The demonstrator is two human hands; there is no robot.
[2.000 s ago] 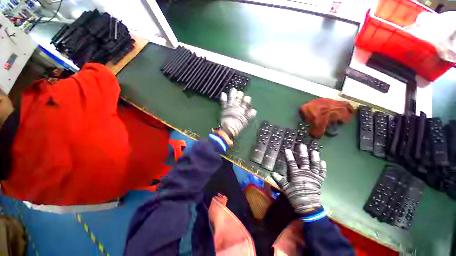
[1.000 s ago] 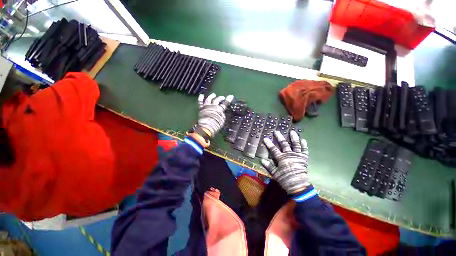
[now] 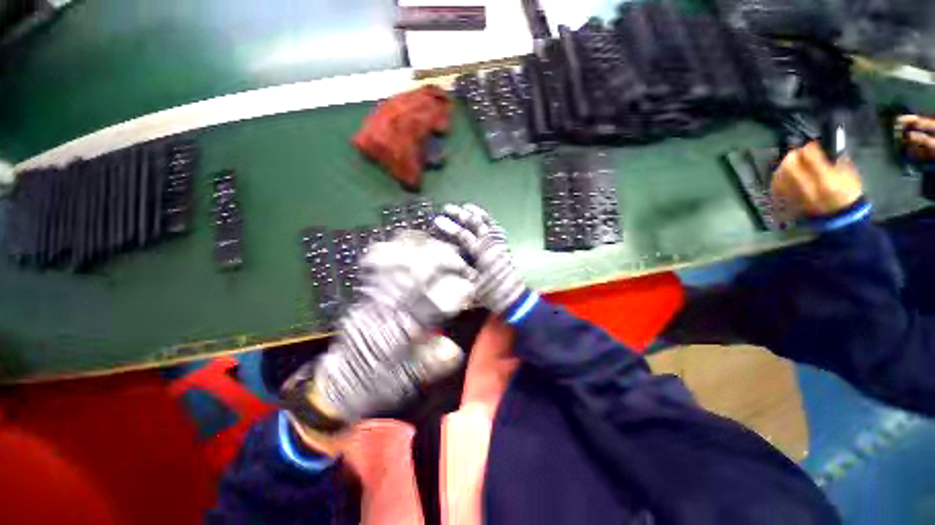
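Observation:
In front of me, a batch of black remote controls (image 3: 322,269) lies face up on the green bench, partly hidden by my hands. My left hand (image 3: 395,318), in a mottled grey-white glove, is raised near the camera over the bench edge and strongly blurred. Its fingers and anything in them cannot be made out. My right hand (image 3: 486,254), in the same kind of glove, is beside it at the batch's right end, fingers extended, its palm side hidden. A single remote (image 3: 227,220) lies left of the batch. A leaning row of remotes (image 3: 97,210) stands farther left.
A crumpled rust-brown rag (image 3: 406,135) lies behind the batch. A large pile of remotes (image 3: 641,77) fills the back right, with a neat group (image 3: 581,201) nearer the edge. At far right, another person's bare hand (image 3: 815,185) is at more remotes (image 3: 754,188).
The view has swung right, bringing a neighbour's hands into sight. My hands have come together, the left moving right and closer to the camera. One remote now lies apart from the batch.

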